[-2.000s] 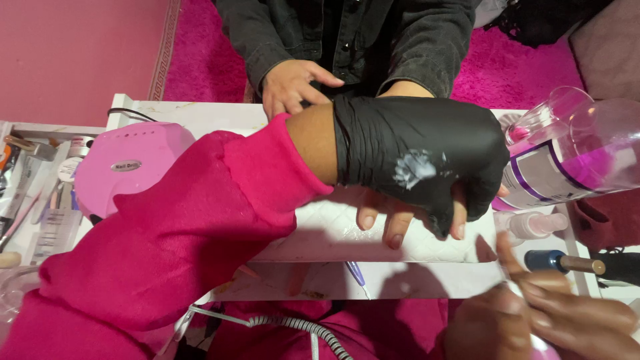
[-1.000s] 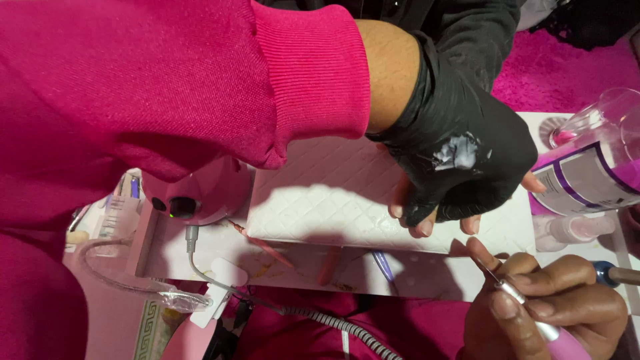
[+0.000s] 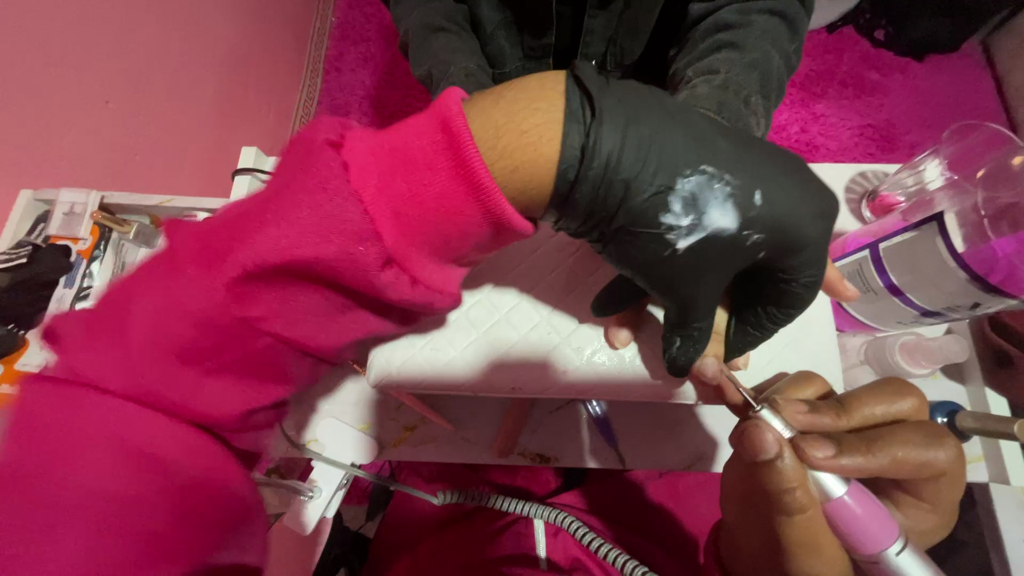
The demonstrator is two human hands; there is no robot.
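My left hand (image 3: 704, 216), in a black glove with a white smear on its back, grips a finger of another person's hand (image 3: 710, 356) above a white quilted hand rest (image 3: 496, 328). That person's other fingertips show on both sides of my glove. At the lower right, my bare right hand (image 3: 840, 464) holds a pink and silver electric nail drill handpiece (image 3: 860, 516) like a pen. The thin bit in its end points at the tip of the gripped finger; whether the two touch, I cannot tell.
A large bottle of pink liquid (image 3: 920, 272), a small spray bottle (image 3: 912, 354) and a wooden-ended handle (image 3: 984, 424) stand or lie at the right. A coiled cord (image 3: 552, 520) crosses below the table edge. Pink and purple tools (image 3: 600, 428) lie before the rest. A cluttered tray (image 3: 112, 232) is at the left.
The drill's bit has come up close to the gripped fingertip. Compared with a second ago, my left forearm reaches in from lower in the view, which has itself shifted.
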